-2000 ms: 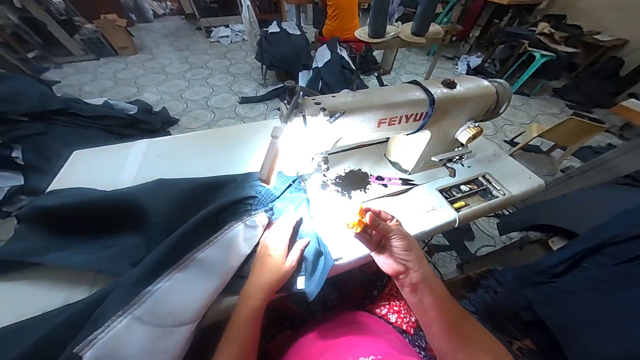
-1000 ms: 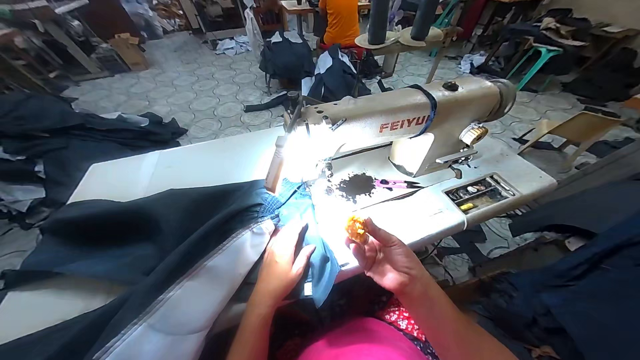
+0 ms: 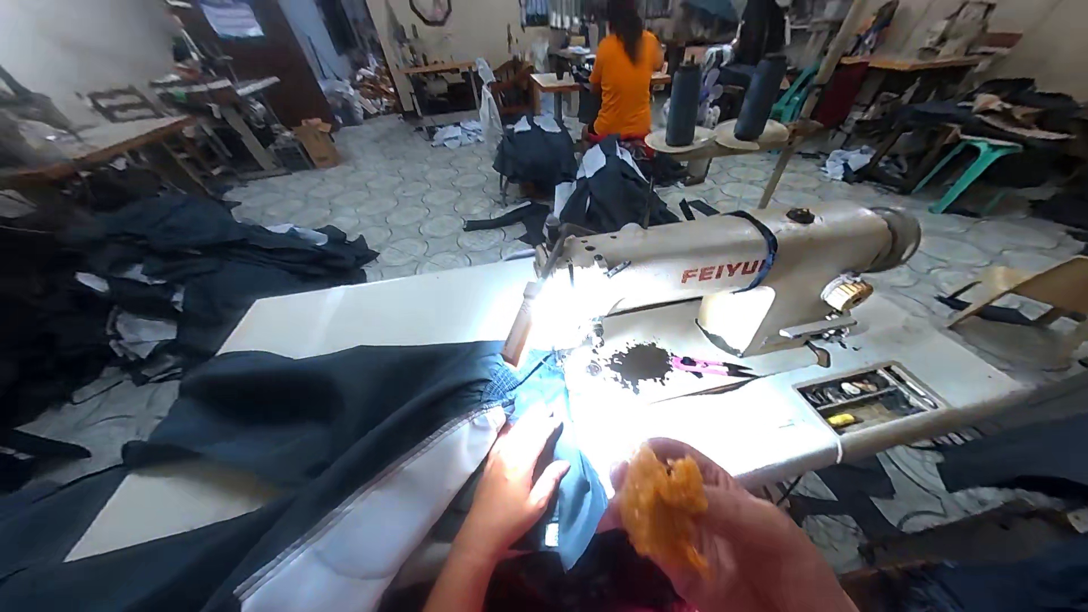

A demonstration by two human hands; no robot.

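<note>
My left hand (image 3: 514, 480) lies flat, fingers spread, on dark blue fabric (image 3: 340, 408) with a white lining strip (image 3: 374, 544) and a lighter blue part (image 3: 578, 493). That fabric reaches to the needle area of a Feiyue-type industrial sewing machine (image 3: 731, 263), where bright lamp glare hides the needle and presser foot. Near the camera, in front of the table edge, my right hand (image 3: 722, 518) pinches a piece of orange-brown food (image 3: 663, 510). Pink-handled thread snips (image 3: 710, 366) lie on the machine bed beside a dark worn patch.
A recessed tray (image 3: 871, 399) with small items is set in the table's right side. Thread cones (image 3: 682, 106) stand behind the machine. Dark fabric heaps (image 3: 229, 263) lie on the floor at left. A person in an orange top (image 3: 625, 85) is farther back, near a green stool (image 3: 977, 161).
My right hand has come closer to the camera and lower with the orange-brown piece. My left hand remains on the fabric. The view has tilted up.
</note>
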